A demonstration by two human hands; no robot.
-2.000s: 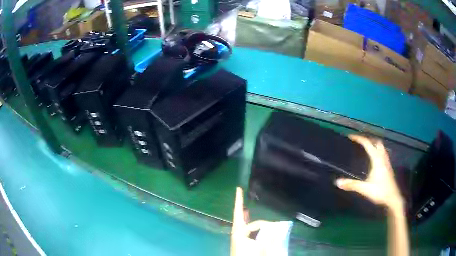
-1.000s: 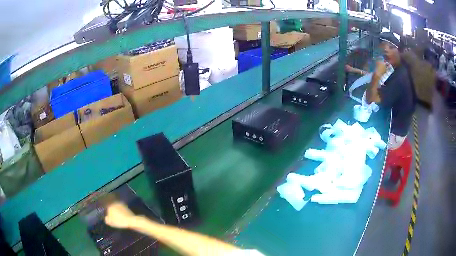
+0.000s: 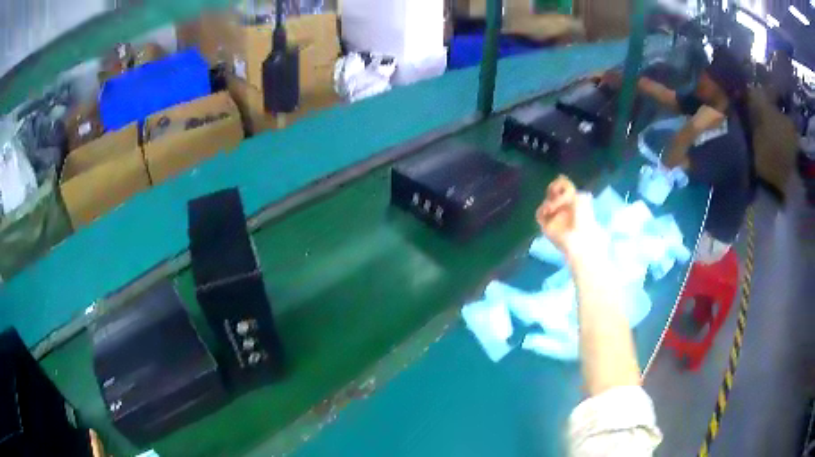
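Observation:
My right hand [image 3: 560, 214] is raised over the near worktop, in front of a heap of pale blue backing paper [image 3: 617, 259]. Its fingers look curled; blur hides whether they hold anything. A small piece of my left hand [image 3: 96, 443] shows at the bottom left edge, mostly cut off, with a pale scrap [image 3: 147, 453] beside it. A black product box [image 3: 156, 366] lies on the green belt near that hand. A narrower black box [image 3: 234, 286] stands just right of it, white icons facing me. Another black box [image 3: 456, 187] lies farther along.
More black boxes [image 3: 547, 132] lie up the belt [image 3: 357, 286]. A dark box [image 3: 31, 402] is cut off at the left. Green posts [image 3: 490, 58] rise beside the belt. A person [image 3: 719, 143] is at the far right near a red stool [image 3: 701, 308]. Cartons [image 3: 192, 134] stand behind.
My right hand has left the lying box and swung right, over the paper heap. The view has turned, and part of my left hand now shows at the bottom left.

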